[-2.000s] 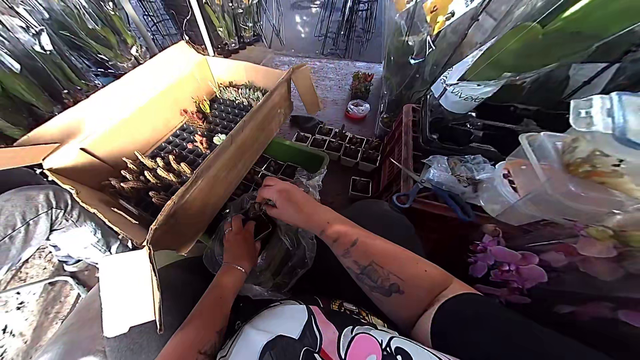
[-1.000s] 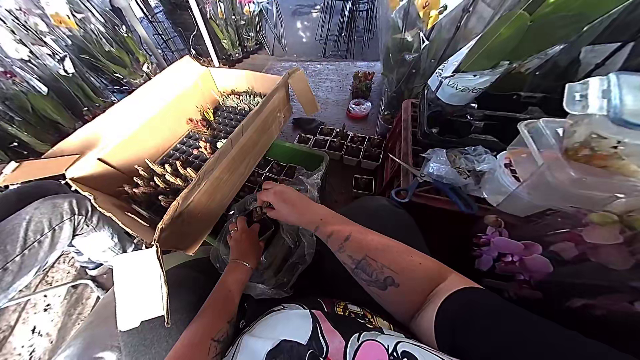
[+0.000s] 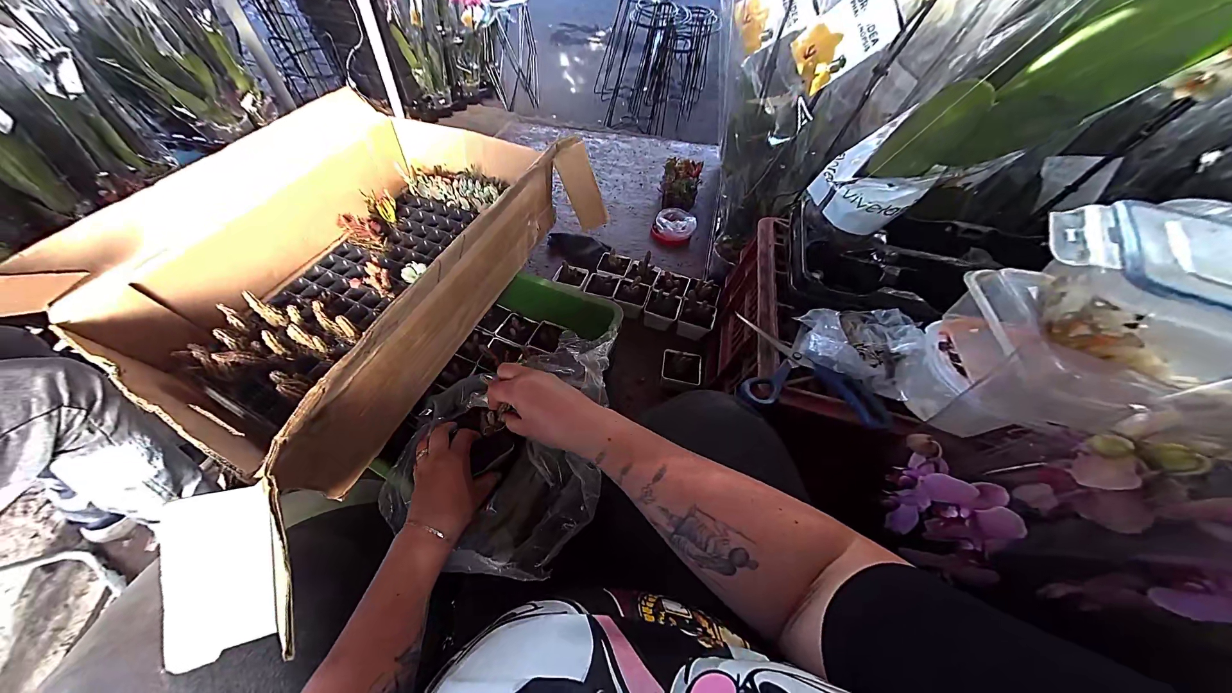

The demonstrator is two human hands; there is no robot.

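Note:
A clear plastic bag (image 3: 549,500) lies open on my lap, with dark contents that look like soil. My left hand (image 3: 450,481) is at the bag's mouth, curled around a small dark pot (image 3: 489,450). My right hand (image 3: 539,404) pinches a small brownish plant (image 3: 496,416) at the top of that pot; its fingertips are partly hidden. Just beyond the hands, a green tray (image 3: 577,306) holds small potted plants. The cardboard box (image 3: 414,337) on the left contains a black cell tray (image 3: 337,274) with cactus cuttings (image 3: 279,337) and succulents (image 3: 452,188).
Small square pots (image 3: 664,303) stand beyond the green tray, one pot (image 3: 681,368) apart from them. Blue-handled scissors (image 3: 765,385) lie on a dark red crate (image 3: 760,289) at right, near clear plastic containers (image 3: 1011,356) and wrapped orchids (image 3: 962,510). Another person's leg (image 3: 87,423) is at far left.
Both hands stay at the bag's mouth, with only small shifts of the fingers. Nothing else has plainly changed.

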